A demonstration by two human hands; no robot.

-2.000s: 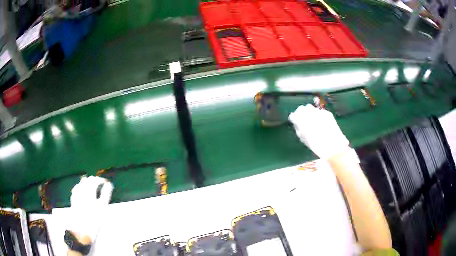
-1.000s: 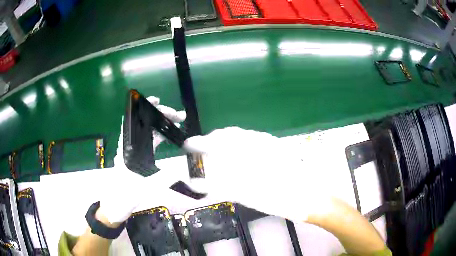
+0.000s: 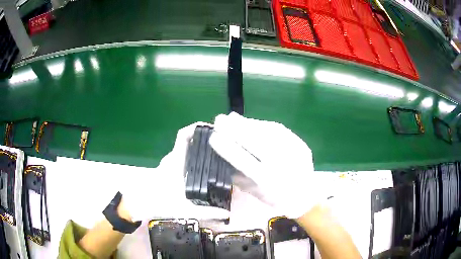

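A stack of phone middle frames (image 3: 206,169), black with ribbed sides, stands on edge between my two white-gloved hands, above the near edge of the green belt. My left hand (image 3: 174,174) holds it from the left and below. My right hand (image 3: 265,157) closes over its top and right side. The fingers behind the stack are hidden. Several frames (image 3: 174,240) lie on the white bench cover (image 3: 96,189) just below my hands, cut off by the picture's bottom edge.
The green belt (image 3: 167,96) carries frames at left (image 3: 63,139) and right (image 3: 406,121). A black divider bar (image 3: 235,76) crosses it. Packed frames (image 3: 429,202) stand at right. A white-edged tray (image 3: 21,202) is at left. A red tray (image 3: 349,40) lies across the belt.
The separate pieces in my hands are now together in one upright stack, and my hands have closed around it. The view has shifted, so the divider bar and red tray appear further right.
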